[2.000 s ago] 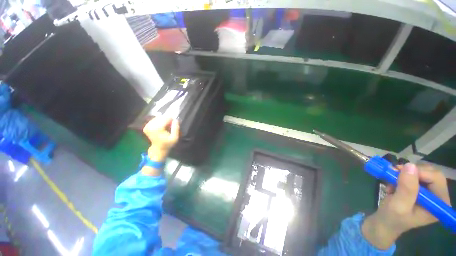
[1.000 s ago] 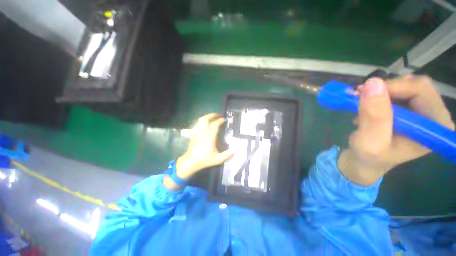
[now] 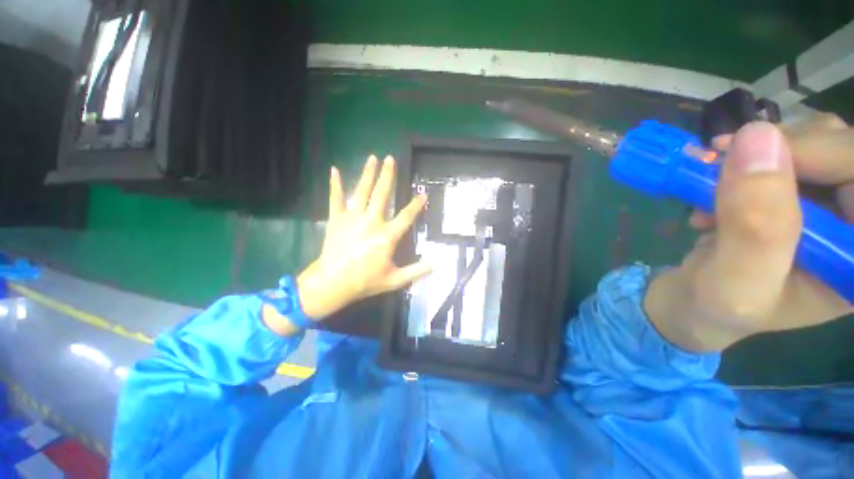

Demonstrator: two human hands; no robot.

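A black foam tray (image 3: 546, 271) lies on the green bench in front of me. It holds an opened flat device (image 3: 459, 281) with silvery-white areas, crossed by dark strips. My left hand (image 3: 360, 239) is spread flat at the tray's left rim, with a blue band on the wrist; its thumb and index finger reach over the device's left edge, and it holds nothing. My right hand (image 3: 763, 224) grips a soldering iron (image 3: 660, 164) by its thick blue handle. The iron's metal tip points left, above and beyond the tray's far edge, not touching the device.
A tall stack of black trays (image 3: 234, 103) stands at the upper left, its top tray showing another device (image 3: 117, 70). A white rail (image 3: 496, 64) crosses behind the tray. A small black holder (image 3: 740, 112) is by the right hand. Floor with a yellow line shows lower left.
My left hand has moved from the tray stack to the front tray, and its fingers have spread wider. The view has tilted down. The right hand still holds the iron.
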